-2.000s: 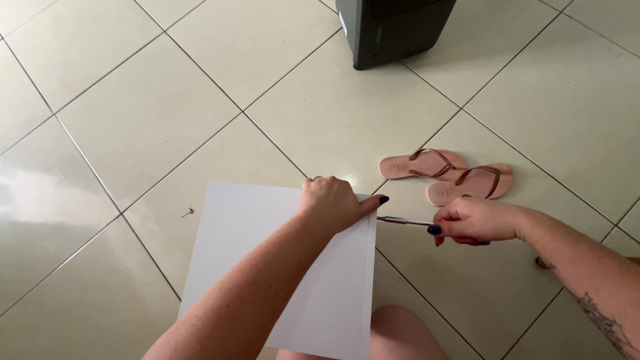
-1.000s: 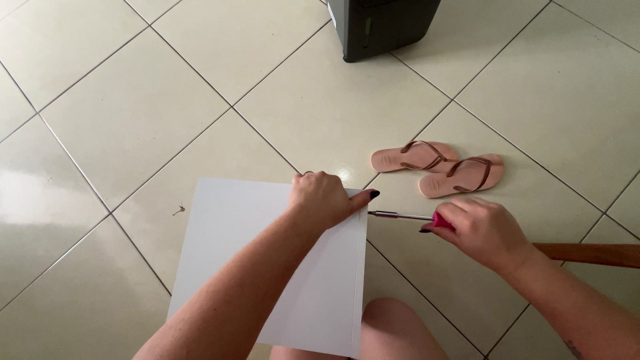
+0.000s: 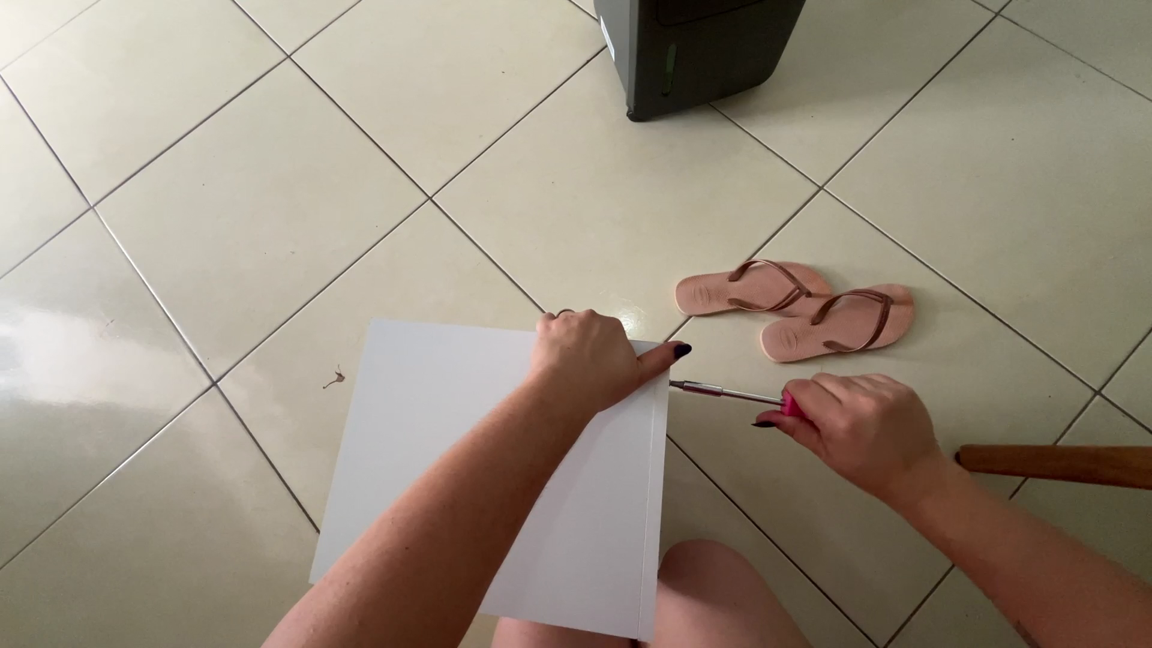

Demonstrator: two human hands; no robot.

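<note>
A flat white panel [image 3: 576, 522] lies over my lap, with a thin groove along its right side. My left hand [image 3: 594, 360] grips its far edge near the right corner, the thumb stretched past the side. In my right hand [image 3: 855, 423] is a screwdriver [image 3: 733, 394] with a pink handle and a metal shaft. Its tip meets the panel's right edge just below my left thumb. Whether a screw sits at the tip is hidden.
Two pink flip-flops [image 3: 792, 310] lie on the tiled floor beyond my right hand. A dark grey appliance or bin [image 3: 711, 54] stands at the top. A wooden leg [image 3: 1062, 463] enters from the right, and a small brown scrap [image 3: 335, 376] is on the tiles at left.
My right hand has turned about the screwdriver handle, and its pink end now shows. My left hand keeps its place on the panel.
</note>
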